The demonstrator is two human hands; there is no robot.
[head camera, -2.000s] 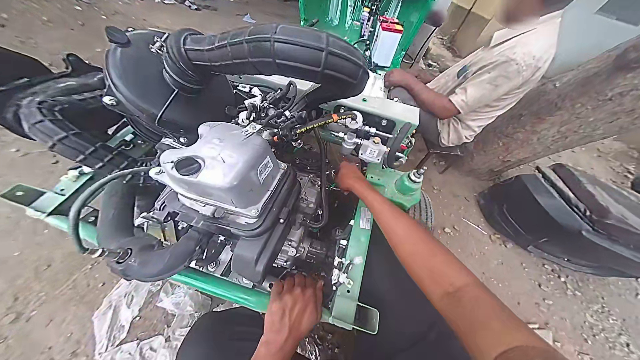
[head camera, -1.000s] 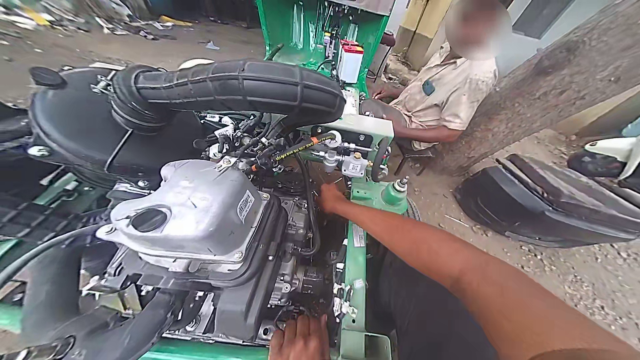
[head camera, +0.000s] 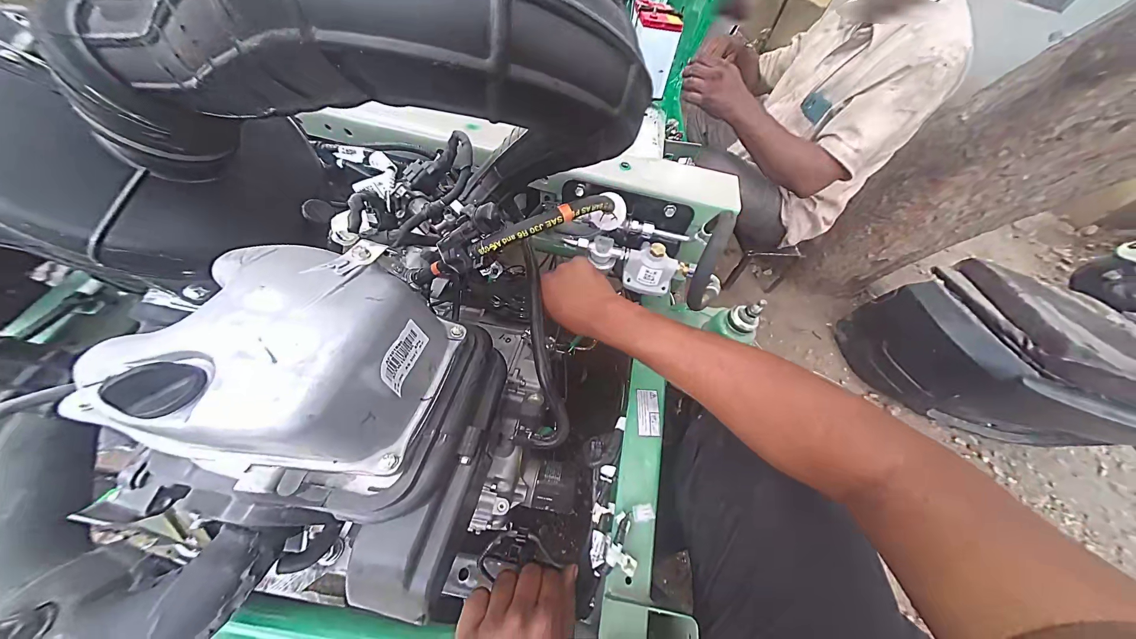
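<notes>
My right hand (head camera: 577, 293) reaches into the engine bay beside a black rubber hose (head camera: 543, 382), just below the fuel hose with yellow lettering (head camera: 532, 232). Its fingertips are hidden behind the hose, so what they touch cannot be told. At the bottom, my left hand (head camera: 519, 603) lies with bent fingers by black wires (head camera: 519, 543) at the engine's lower edge; its fingertips are partly hidden too. Left of both hands sits the engine with its silver metal cover (head camera: 284, 355). A small metal valve unit (head camera: 648, 271) is mounted just right of my right hand.
A thick black corrugated air duct (head camera: 373, 62) arches over the engine. The green frame rail (head camera: 641, 444) runs along its right side. A person (head camera: 861, 115) sits beyond the frame, near a tree trunk (head camera: 1003, 142). A black molded part (head camera: 1003, 355) lies on the ground.
The view has moved closer to the engine. My right hand stays by the hose below the valve unit, and my left hand stays at the engine's lower edge. The seated person's hands are now raised together.
</notes>
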